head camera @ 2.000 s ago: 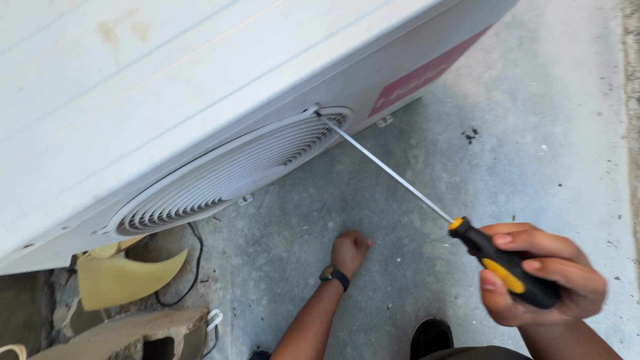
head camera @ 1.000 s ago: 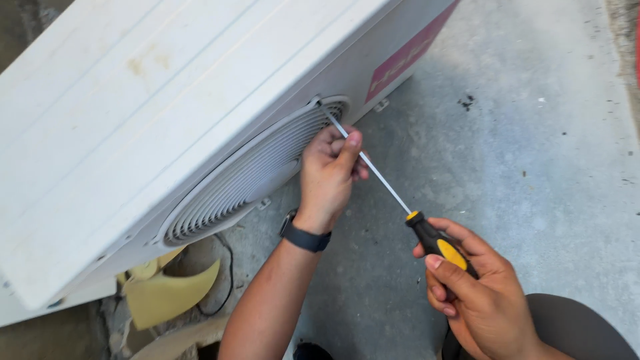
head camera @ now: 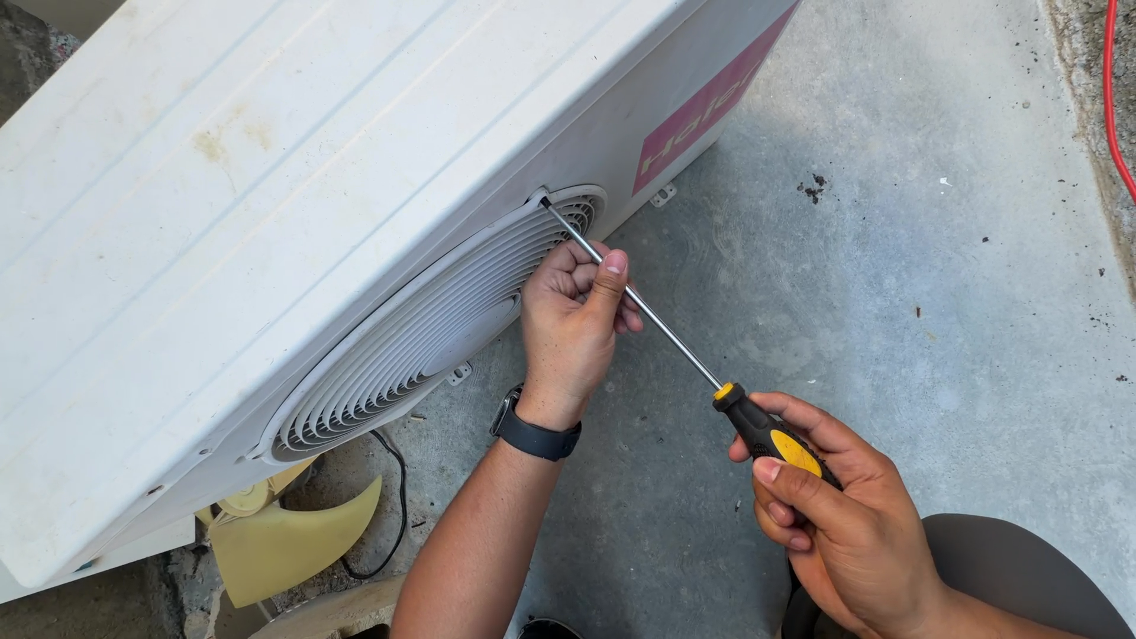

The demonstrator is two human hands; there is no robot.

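My right hand [head camera: 834, 506] grips the black and yellow handle of a long screwdriver [head camera: 670, 337]. Its tip rests at a mounting tab on the upper rim of the round fan grille [head camera: 426, 328]. That grille sits on the front of a white Haier air-conditioner outdoor unit [head camera: 293, 177]. My left hand [head camera: 577, 311], with a dark watch on the wrist, holds the metal shaft between thumb and fingers, close to the grille. Whether a screw is under the tip cannot be seen.
A yellowish plastic fan blade [head camera: 293, 541] lies below the unit at lower left, beside a black cable [head camera: 401, 506] and a broken concrete piece [head camera: 342, 612]. Metal feet [head camera: 663, 194] stick out under the unit. A red cable [head camera: 1111, 106] runs along the right edge of the concrete floor.
My left hand has come up from low over the floor to the screwdriver shaft, which it did not hold two seconds ago. The tip stays at the grille's upper rim.
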